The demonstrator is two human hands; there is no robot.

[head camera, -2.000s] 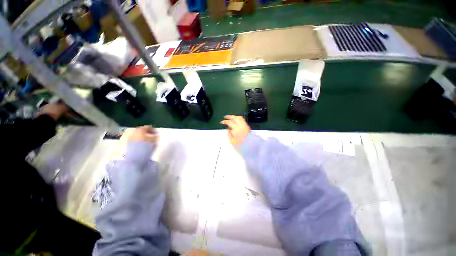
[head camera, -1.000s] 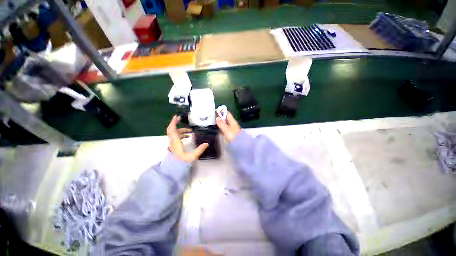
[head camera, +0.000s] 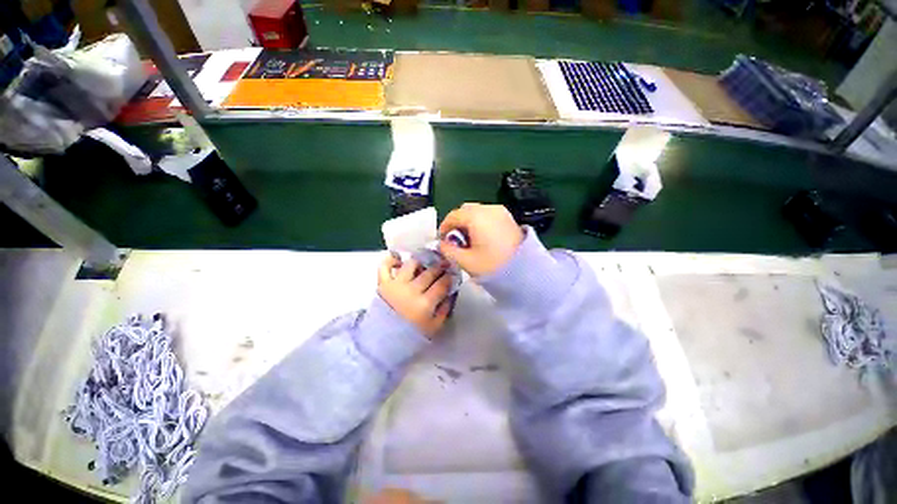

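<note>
A small black box with its white lid flap (head camera: 409,229) standing up is at the bench's far edge. My left hand (head camera: 418,292) is closed around the box, fingers over its front. My right hand (head camera: 480,239) is above the box's open end, pinching a small bundled cable (head camera: 456,237); most of the cable is hidden by the fingers. A tangled pile of white-grey cables (head camera: 138,399) lies on the bench at the left.
The green conveyor belt (head camera: 305,187) carries an open box (head camera: 410,175) straight ahead, a dark block (head camera: 526,200), another open box (head camera: 620,202) and dark boxes at both sides. A smaller cable pile (head camera: 854,333) lies far right. Cardboard sheets (head camera: 472,86) line the far ledge.
My left hand has moved right and closed around the box. My right hand has moved over the box opening with the cable. The view has shifted, and the left cable pile shows more fully.
</note>
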